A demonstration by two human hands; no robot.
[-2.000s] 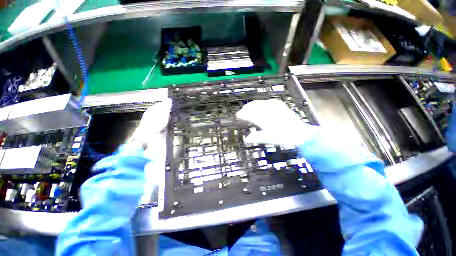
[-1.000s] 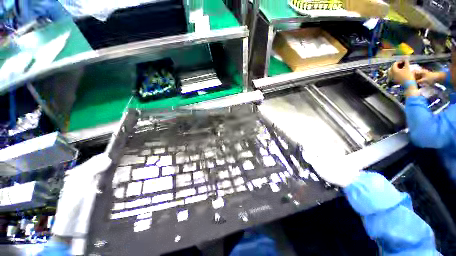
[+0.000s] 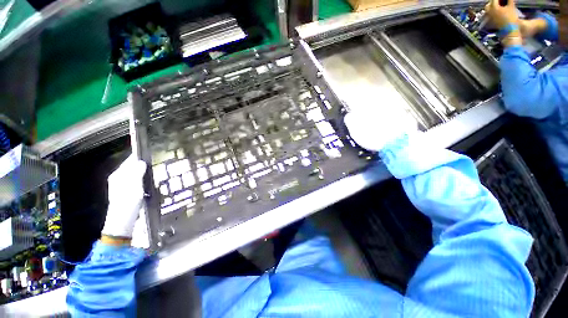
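Observation:
A large black carrier fixture [image 3: 236,140] with many cut-outs lies flat across the conveyor rails in front of me. My left hand [image 3: 124,197], in a white glove, is at the fixture's left edge with the fingers along its side. My right hand [image 3: 372,129], also gloved in white, is at its right edge and looks overexposed, so its fingers are hard to make out. Both hands hold the fixture by its sides.
A populated circuit board [image 3: 30,230] with finned heatsinks is at the left. The metal conveyor rail [image 3: 464,138] runs right, with crossbars [image 3: 414,77]. A component bin [image 3: 138,43] and metal strips [image 3: 212,36] stand on the green shelf. Another person's arm [image 3: 529,77] is upper right.
The fixture was lifted and tilted towards me one second ago; it now lies lower and flatter on the rails. Both hands moved with it, staying at its sides. The camera view has shifted.

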